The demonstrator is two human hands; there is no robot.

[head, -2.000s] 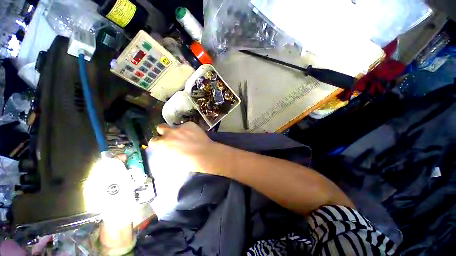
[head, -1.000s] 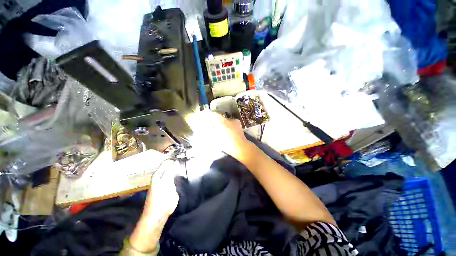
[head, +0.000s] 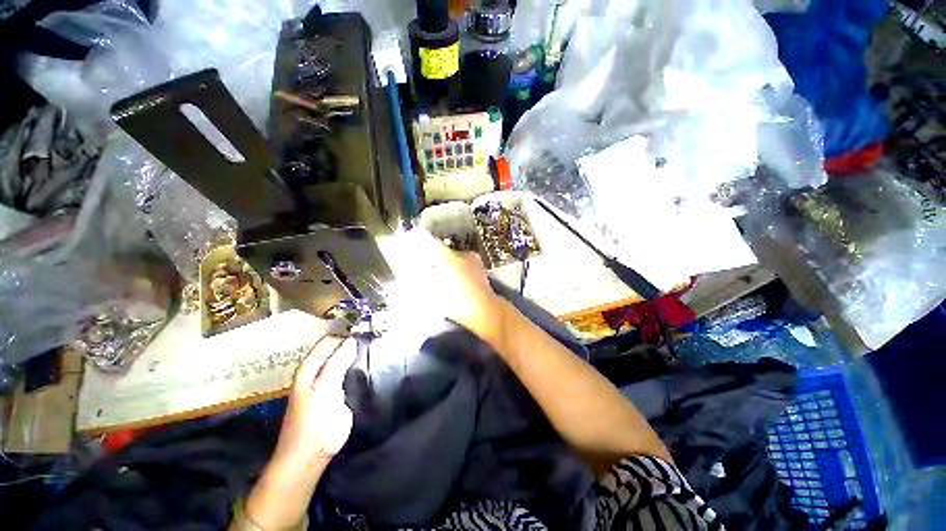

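Note:
The dark garment lies over the table's front edge and the lap, its upper edge at the setting point. The dark press machine stands behind it, its slotted flat arm sticking out to the left. Small bright metal parts of the setting point show at its front. My left hand is beside the setting point at the garment's left edge; its fingertips touch the cloth. My right hand is on the garment right of the setting point; lamp glare hides its fingertips and what they hold.
A divided parts tray with small shiny pieces is right of the machine. A left parts tray holds pale-gold pieces. A long screwdriver, control box, black bottle and white paper sheets lie around. A blue crate is on the floor.
The view has swung from the tray side to the machine's front, then shifted slightly. My left hand has come into view. Both hands have stayed at the setting point over the last second.

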